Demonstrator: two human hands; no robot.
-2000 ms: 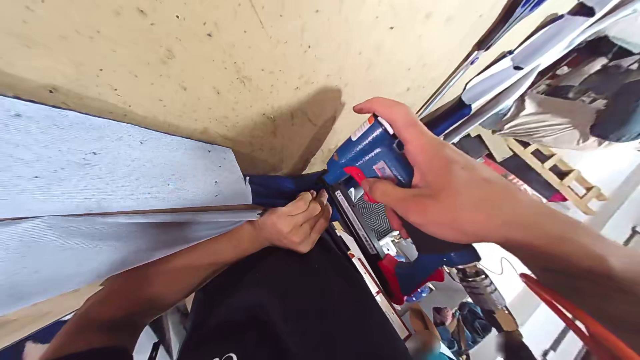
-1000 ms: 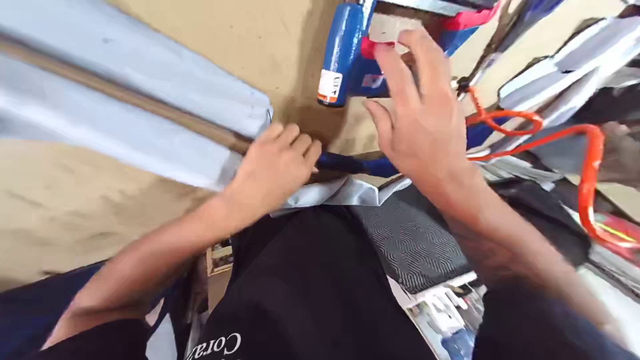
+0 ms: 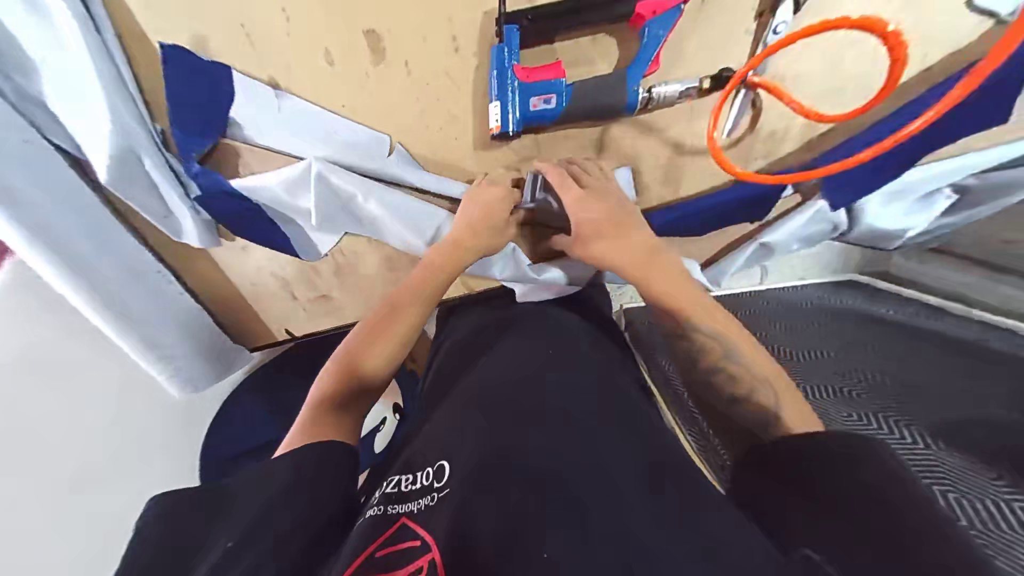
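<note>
My left hand (image 3: 486, 214) and my right hand (image 3: 598, 210) are close together at the middle of a long wooden frame piece wrapped in pale fabric (image 3: 376, 212). Between them is a small dark grey piece (image 3: 546, 200), which my right hand covers in part and grips. My left fingers are curled at its left side, on the fabric edge; what they pinch is hidden. Just beyond my hands, the blue and black pneumatic stapler (image 3: 544, 100) lies on its side on the tan work surface.
An orange coiled air hose (image 3: 888, 148) runs from the stapler's side to the right. Scissors (image 3: 744, 96) lie beneath its loop. Blue fabric strips (image 3: 200, 96) hang about the frame. Pale covered boards (image 3: 104, 248) stand at left, and a dark patterned panel (image 3: 848, 360) is at lower right.
My right hand held the stapler two seconds ago, had let go of it a second ago, and has moved in beside my left hand. The view has shifted greatly.
</note>
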